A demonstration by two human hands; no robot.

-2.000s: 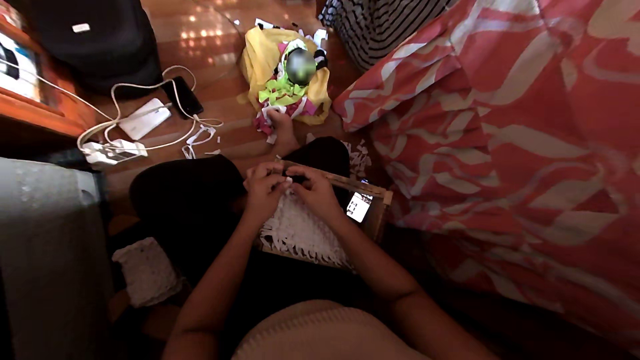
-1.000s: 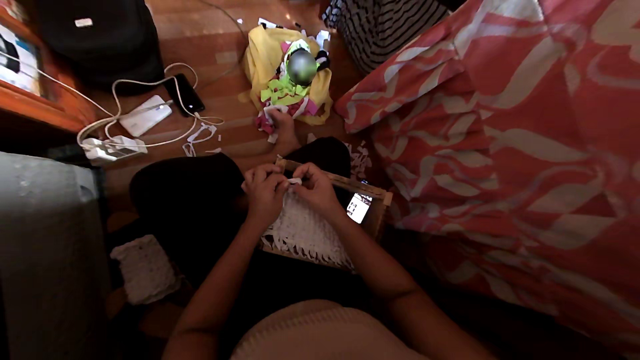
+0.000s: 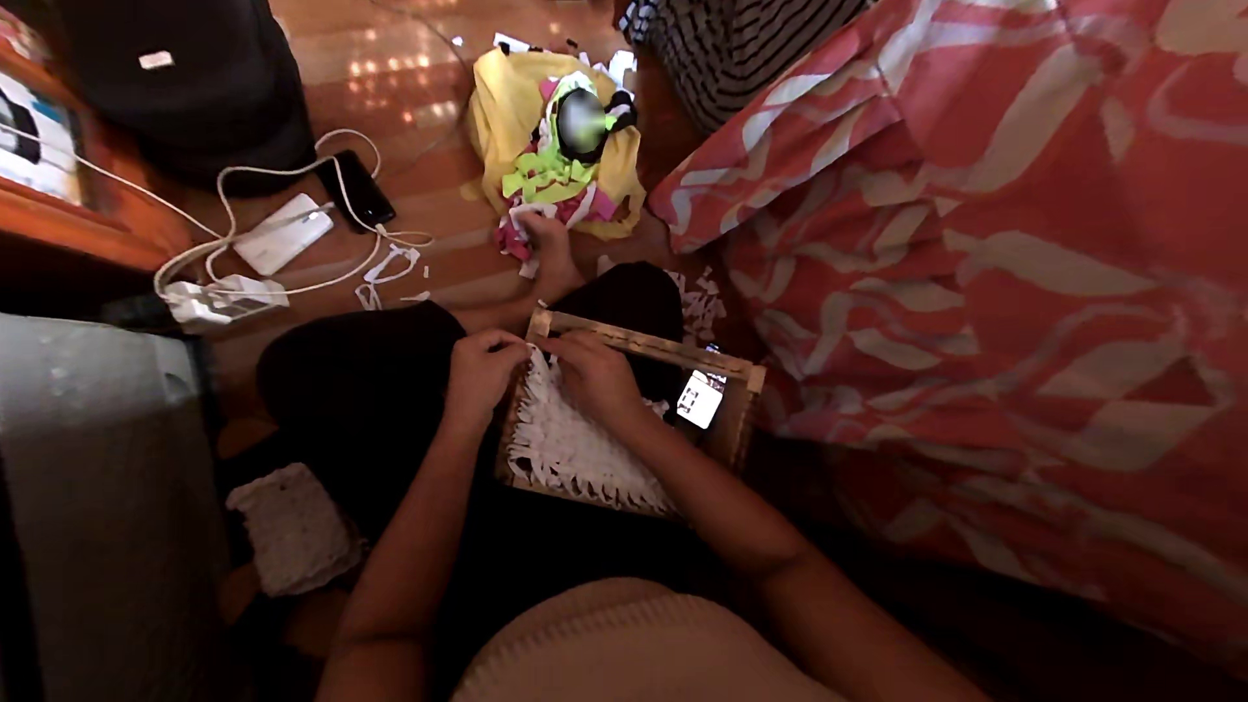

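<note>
A wooden frame loom [image 3: 634, 343] lies tilted across my lap, with white woven fabric [image 3: 575, 448] stretched over its left part and loops along the lower and left edges. At the loom's upper left corner, my left hand [image 3: 485, 375] pinches a white fabric strip between thumb and fingertips. My right hand [image 3: 595, 375] rests just right of it over the weave, its fingertips close to the same strip; whether they grip it is hard to tell. A lit phone [image 3: 700, 398] shows within the loom's right side.
A white power bank [image 3: 284, 234], a black phone [image 3: 356, 191] and white cables lie on the floor beside a power strip [image 3: 224, 299]. Yellow cloth [image 3: 502, 97] with colourful scraps is ahead. A white woven piece [image 3: 294, 529] lies at left; red patterned cloth [image 3: 975, 244] hangs at right.
Both hands have shifted a little left along the loom's upper edge, to its upper left corner. The right hand now lies lower over the weave.
</note>
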